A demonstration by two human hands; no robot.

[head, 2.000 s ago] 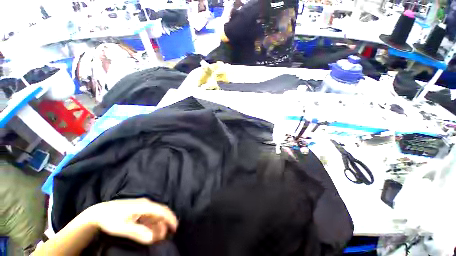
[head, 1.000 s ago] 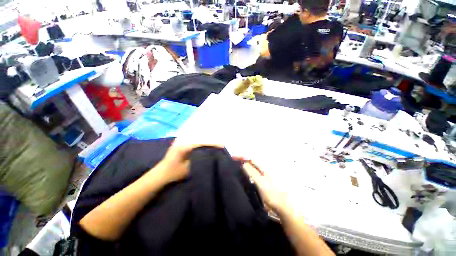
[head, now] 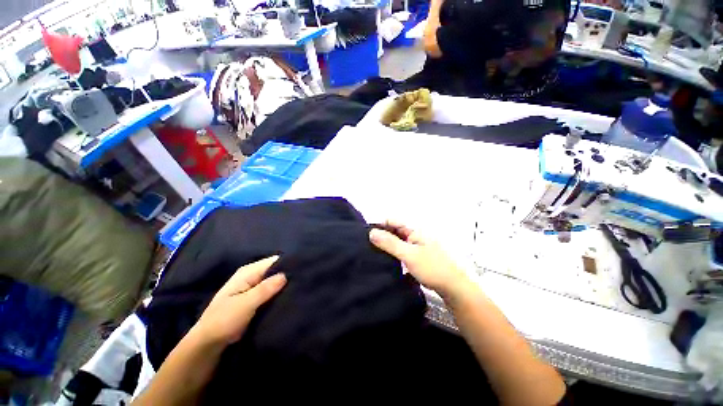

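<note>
A black garment panel (head: 317,317) lies over the left part of the white machine table (head: 420,190) and hangs over its front edge. My left hand (head: 242,300) rests on the middle of the cloth, thumb and fingers close together, pinching a bit of it. My right hand (head: 416,258) holds the cloth's right edge between thumb and fingers. The sewing machine (head: 618,190) stands to the right, with no cloth under its needle area. Black-handled scissors (head: 638,281) lie right of the needle.
A small brown tag (head: 590,264) lies near the scissors. Mustard cloth (head: 408,109) and a dark strip lie behind. Blue plastic bins (head: 273,162) stand left of the table. A clear plastic bag (head: 709,349) is at the right end. A person in black (head: 503,47) is beyond the table.
The black cloth has left the needle area and moved left. Both hands are now on it, and it lies flatter than a second ago, when they bunched it up. The view has shifted.
</note>
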